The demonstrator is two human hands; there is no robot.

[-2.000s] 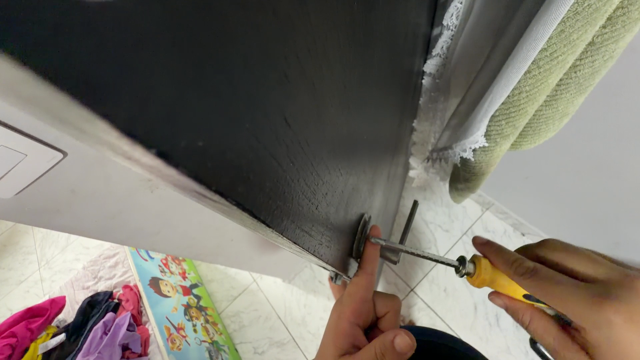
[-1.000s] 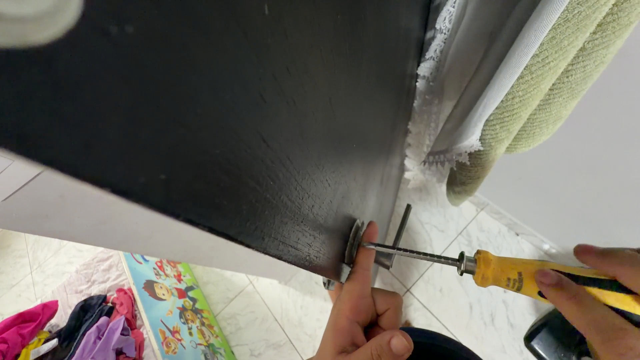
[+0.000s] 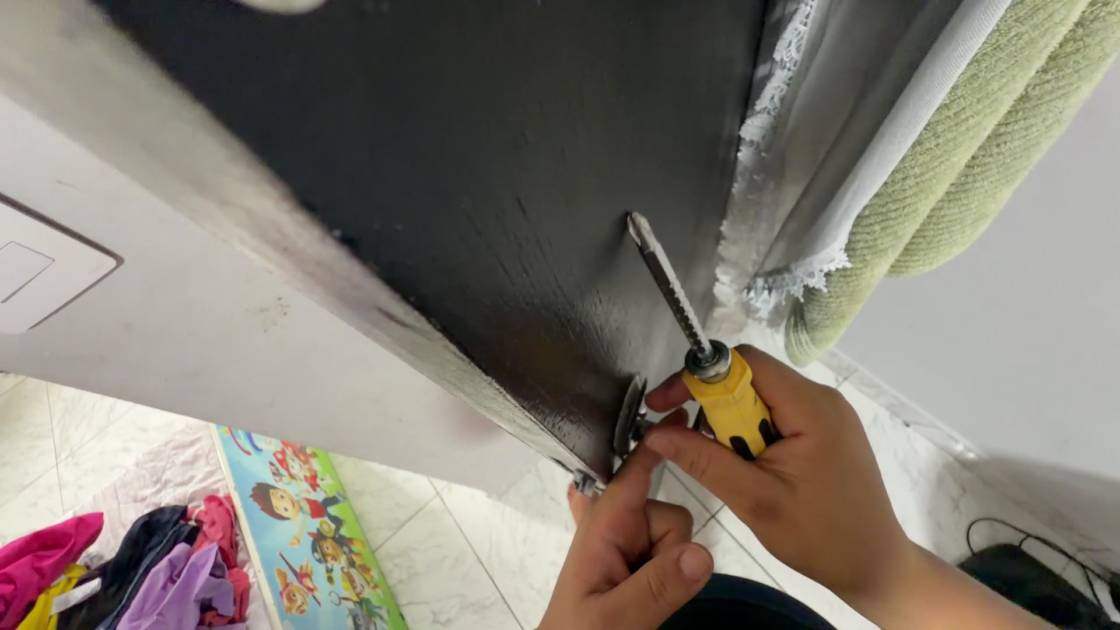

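Note:
My right hand (image 3: 787,472) grips a screwdriver (image 3: 733,402) by its yellow and black handle; the cross-head tip points up and away, in front of the dark door's face. The thumb and a fingertip of the same hand reach to the round metal plate (image 3: 629,416) of the door handle, near the door's edge. My left hand (image 3: 626,547) is just below, its index finger extended to the plate, the other fingers curled. The dark wooden door (image 3: 525,175) fills the upper middle. The fingers hide most of the handle's lever and whatever lies between them.
A green towel (image 3: 954,166) and a lace-edged white cloth (image 3: 884,157) hang at the right. A light switch (image 3: 44,267) is on the wall at left. Below are clothes (image 3: 166,560), a cartoon-printed panel (image 3: 306,534), marble-look floor tiles (image 3: 446,551) and a black object (image 3: 1032,582) with a cable.
The screwdriver's tip has left the handle area and now points up. My right hand has moved in from the right to the plate, beside my left hand.

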